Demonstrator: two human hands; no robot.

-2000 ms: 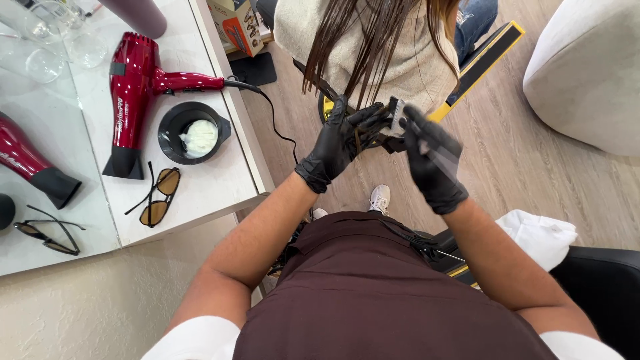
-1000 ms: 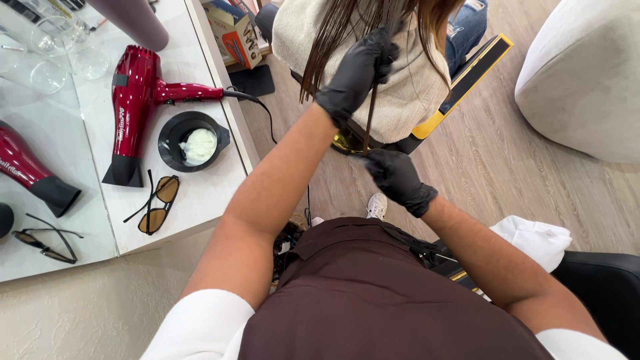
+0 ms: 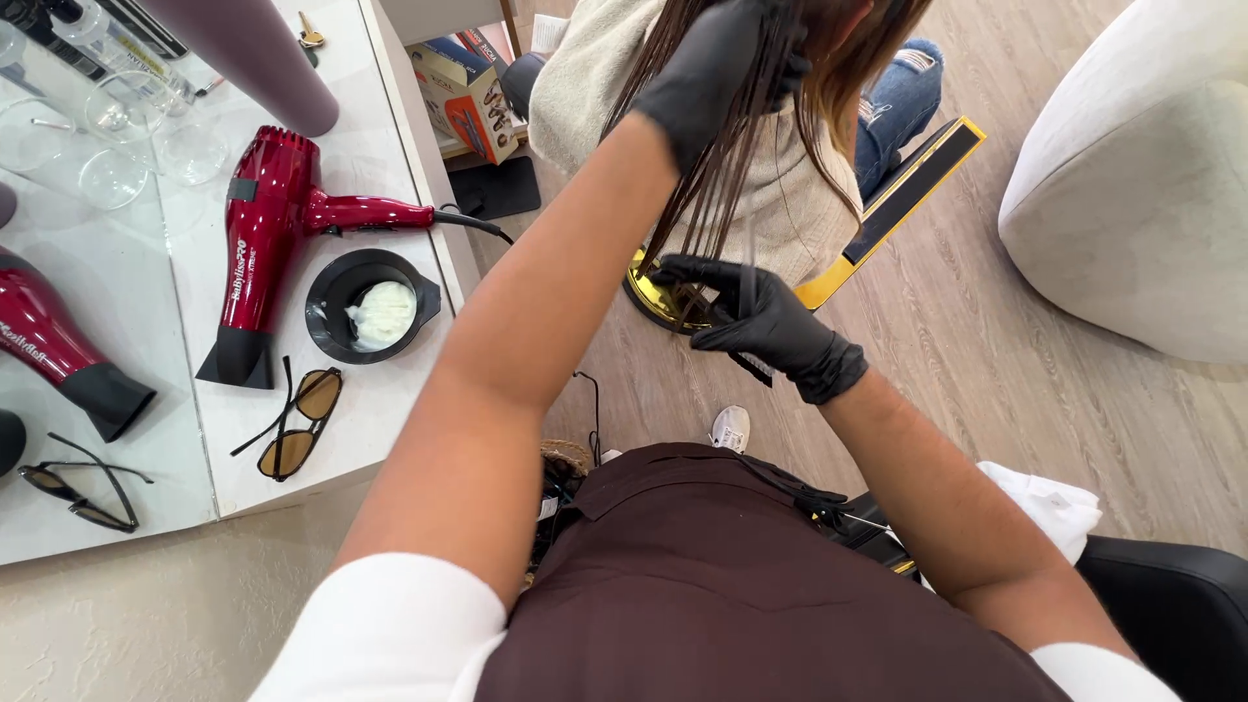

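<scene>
A seated person's long, wet-looking dark hair point(image 3: 717, 190) hangs over a beige knit sweater point(image 3: 595, 88). My left hand point(image 3: 717, 78), in a black glove, is up among the upper strands, its fingers partly hidden by hair; whether it grips them is unclear. Lower down, my right hand point(image 3: 770, 317), also gloved in black, is at the hair's ends with the handle of a tint brush point(image 3: 749, 278) between its fingers. The brush's dark bristles show under that hand. On the counter at left sits a black tint bowl point(image 3: 322, 312) holding white cream point(image 3: 382, 314).
A red hair dryer point(image 3: 268, 234), sunglasses point(image 3: 300, 424) and a tall mauve bottle point(image 3: 263, 58) occupy the white counter point(image 3: 375, 107); a mirror adjoins it. Boxes point(image 3: 468, 97) stand behind. The chair's gold-edged armrest point(image 3: 907, 195), a pale upholstered seat point(image 3: 1141, 185) and a white cloth point(image 3: 1043, 507) are on the right.
Two seconds ago both hands were together near the hair ends, with the brush in the right. My left hand has since moved up the hair, while the right has stayed low.
</scene>
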